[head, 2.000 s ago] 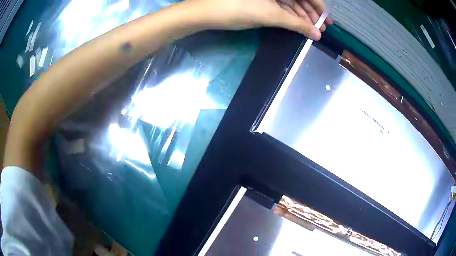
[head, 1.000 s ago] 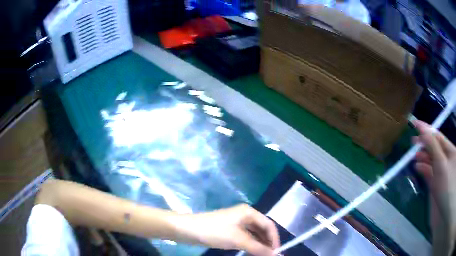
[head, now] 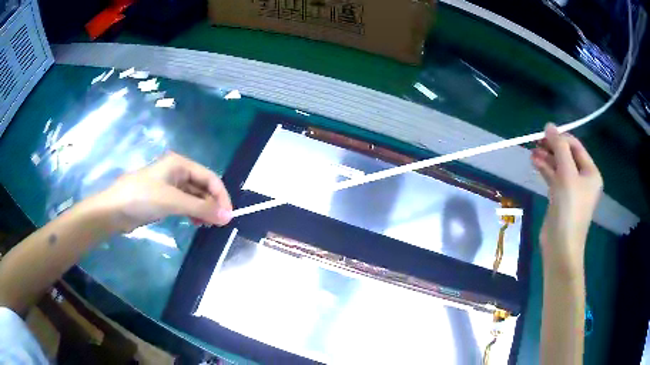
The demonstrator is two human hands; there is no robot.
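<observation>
My left hand (head: 174, 192) pinches one end of a long narrow white tape strip (head: 427, 162). My right hand (head: 568, 167) pinches the strip farther along, and its rest curves up to the top right corner. The strip is stretched over the upper silver display module (head: 399, 210). A second module (head: 328, 306) lies below it, with strong glare. Both sit in a black tray (head: 214, 267). Coppery strips run along their upper edges, and gold-orange flex cables (head: 502, 242) cross their right ends. A small white piece (head: 509, 212) is at the upper module's right end.
Glaring clear film (head: 100, 142) and white scraps (head: 147, 85) lie left of the tray. A ribbed pale rail (head: 235, 78) runs behind it. Beyond stand a cardboard box (head: 342, 25) and a red thing (head: 107, 20). A white vented case (head: 21, 60) is at the far left.
The view has swung back over the tray, and both modules show again. The strip is now stretched above the upper module between both hands, which still hold it.
</observation>
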